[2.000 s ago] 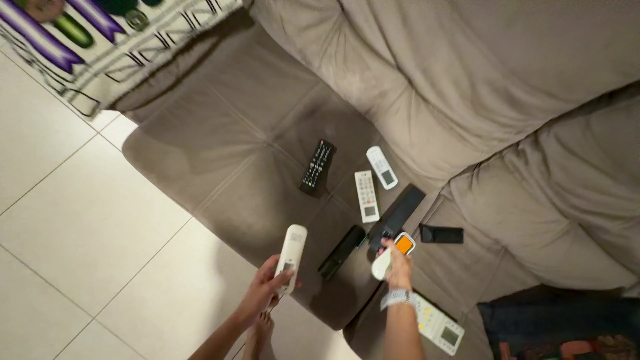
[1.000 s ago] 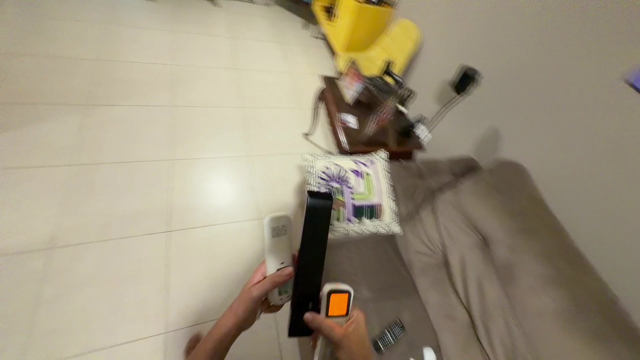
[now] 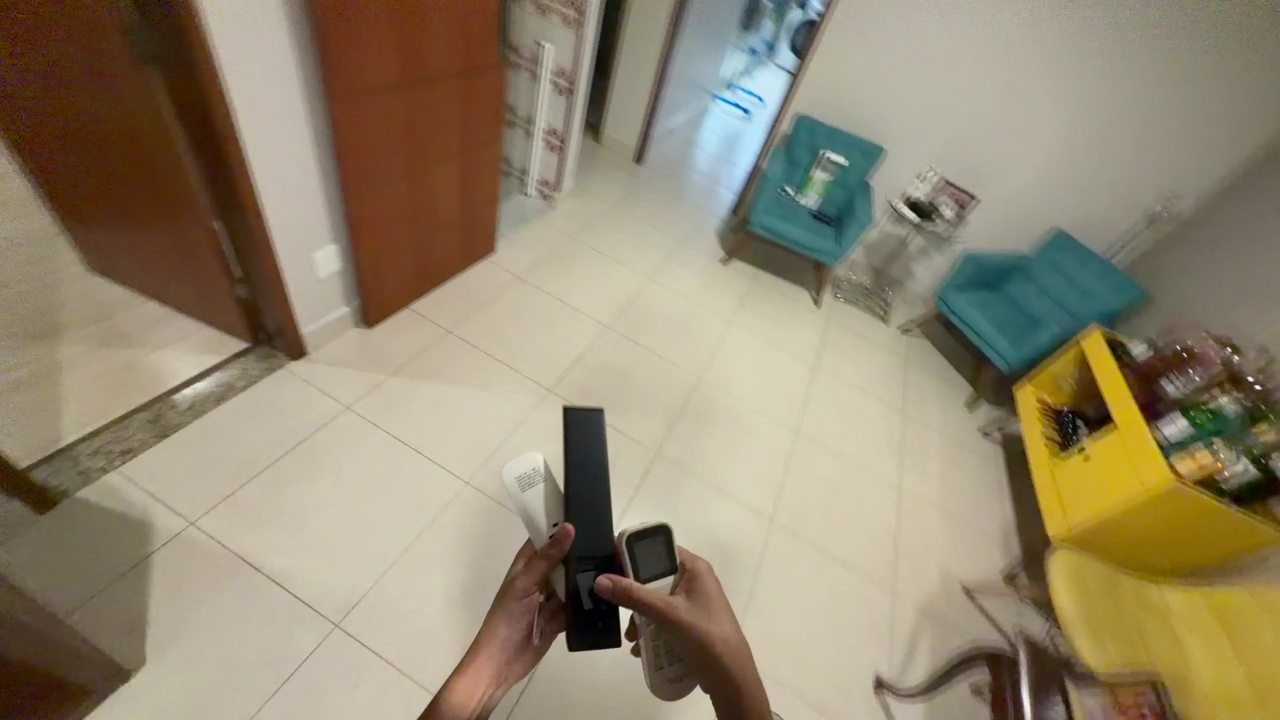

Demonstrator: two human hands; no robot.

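Observation:
My left hand (image 3: 525, 605) holds a white remote control (image 3: 533, 492) tilted to the left, and its thumb presses against the edge of a long black box-shaped object (image 3: 588, 480). That black object stands lengthwise between my hands. My right hand (image 3: 690, 625) grips a white remote with a dark screen (image 3: 652, 553), its thumb laid over the lower part of the black object. The right remote's keypad shows below the thumb. Part of the left remote is hidden behind the black object and my fingers.
Brown wooden doors (image 3: 410, 150) stand at the left. Two teal armchairs (image 3: 815, 225) flank a small side table (image 3: 925, 212) ahead. At the right are a yellow cabinet (image 3: 1100, 490) with bottles on top, a yellow chair (image 3: 1160, 620) and dark curved furniture legs (image 3: 950, 668).
The view has swung from the grey sofa to the room. Both hands still hold the remotes and black object. The right remote's screen, orange before, is now dark.

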